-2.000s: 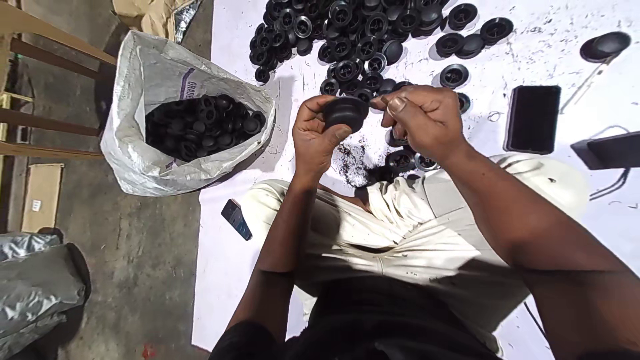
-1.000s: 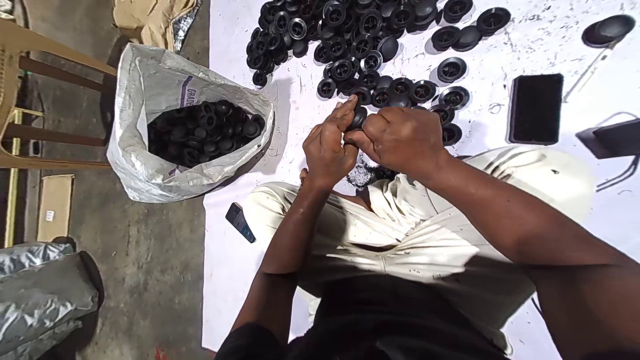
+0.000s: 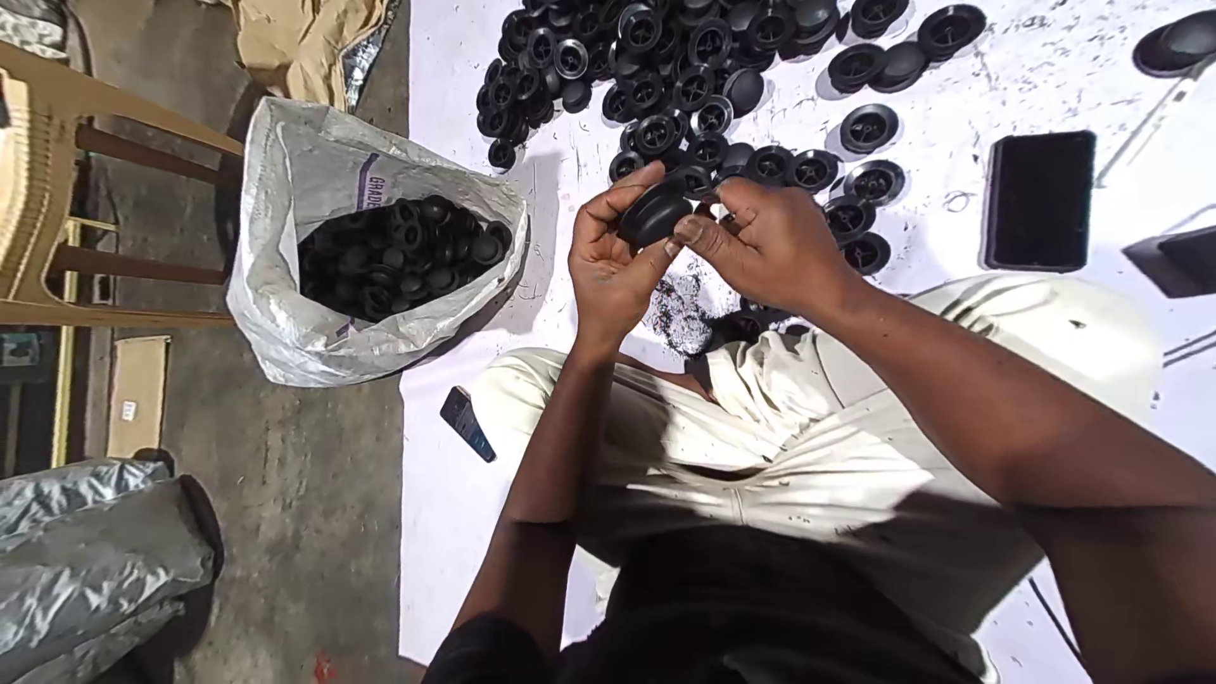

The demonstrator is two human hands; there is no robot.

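A round black plastic cap (image 3: 657,215) is held in my left hand (image 3: 610,261), its domed side toward the camera, fingers and thumb around its left rim. My right hand (image 3: 774,242) is at the cap's right edge, thumb near my left thumb; whether it grips a tool or part of the cap is hidden by its fingers. Just beyond both hands lies a heap of similar black caps (image 3: 655,85), many showing spoked undersides. Dark shavings (image 3: 682,313) are scattered on the white sheet below my hands, beside more caps partly hidden by my right wrist.
A woven plastic sack (image 3: 313,356) holding black caps stands at the left, next to a tan plastic chair (image 3: 142,312). A phone (image 3: 467,423) lies by my left knee. A black rectangular item (image 3: 1040,201) and a round black piece (image 3: 1178,43) lie on the right.
A second ago my hands were closed together around the cap. Now they are further apart, and the cap's broad domed face is turned into view.
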